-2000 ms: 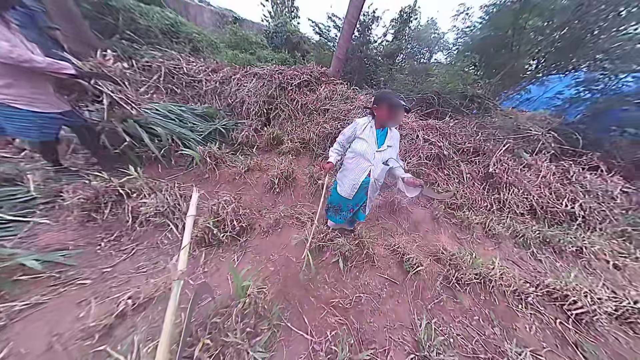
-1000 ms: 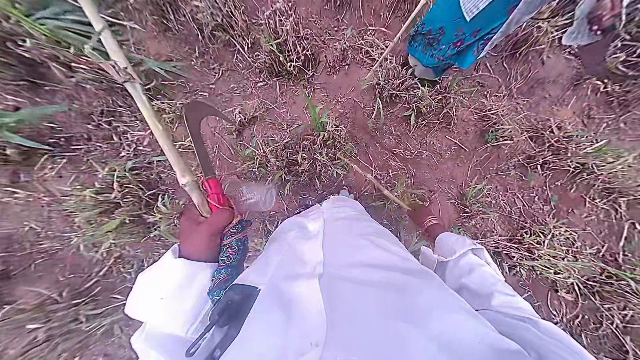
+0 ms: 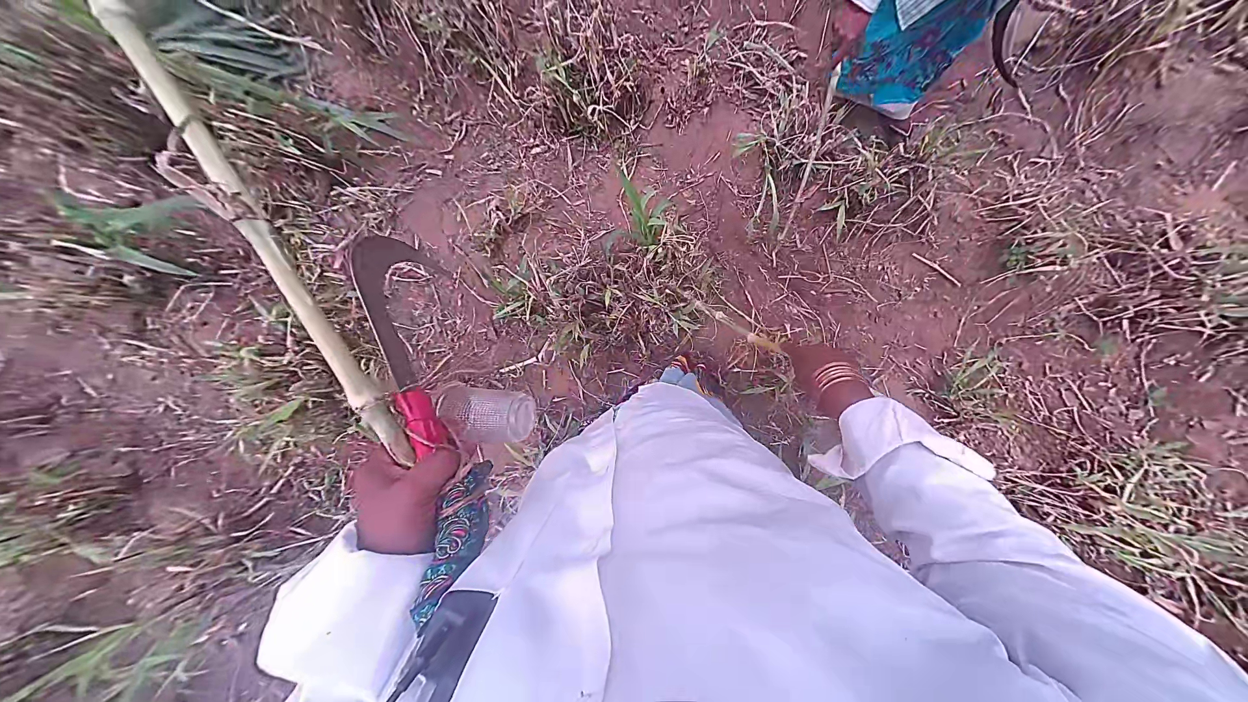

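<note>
My left hand (image 3: 402,497) is closed around the red handle of a sickle (image 3: 380,312) and the lower end of a long pale cane stalk (image 3: 278,263). The curved sickle blade points up and bends to the right. A clear ribbed plastic cup (image 3: 487,414) lies on its side against the red handle, by the same hand; how it is held is hidden. Patterned teal cloth (image 3: 456,536) hangs just below. On the right, my right hand (image 3: 819,370), with bangles at its wrist, holds a thin stick (image 3: 746,331) whose far end reaches toward a grass tuft.
Reddish soil (image 3: 721,136) with dry grass clumps and a green tuft (image 3: 643,210) lies ahead. At the upper right stands another person in a blue patterned skirt (image 3: 902,58), holding a stick, with a dark curved blade close by. Green leaves (image 3: 224,49) lie at the upper left.
The view has tipped down from the slope to my own body. Since one second ago, the other person appears farther toward the top edge. Both my hands keep their holds.
</note>
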